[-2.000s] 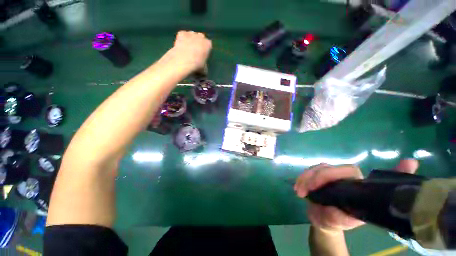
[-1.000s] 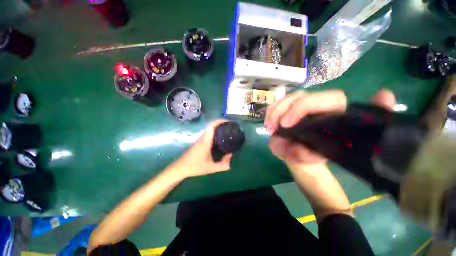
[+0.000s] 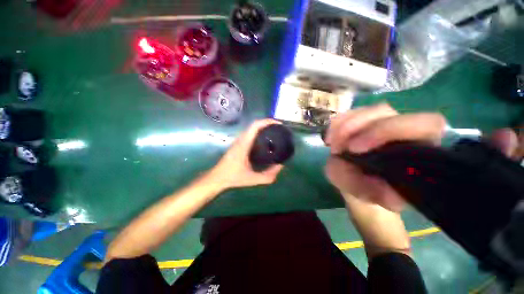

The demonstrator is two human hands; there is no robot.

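Note:
My left hand [image 3: 244, 158] is closed around a black cylindrical housing [image 3: 272, 147], its dark end facing up, above the green bench near its front edge. My right hand [image 3: 382, 152] grips the black electric screwdriver [image 3: 436, 186], which points left and is blurred. Its bit tip cannot be made out. The white screw feeder [image 3: 345, 66] with blue sides stands just beyond my hands, its hopper open. Its small brass-coloured pickup block [image 3: 316, 102] faces me, close to my right fingers.
A grey round disc part [image 3: 222, 100] lies left of the feeder. Behind it stand several open units, one lit red [image 3: 158, 66]. A clear bag [image 3: 431, 49] lies right of the feeder. White-faced units [image 3: 11, 188] lie at far left. A blue stool [image 3: 74, 267] stands below.
My left hand has come back from the far side of the bench and now holds a black housing. My right hand with the screwdriver has moved up beside the feeder's front.

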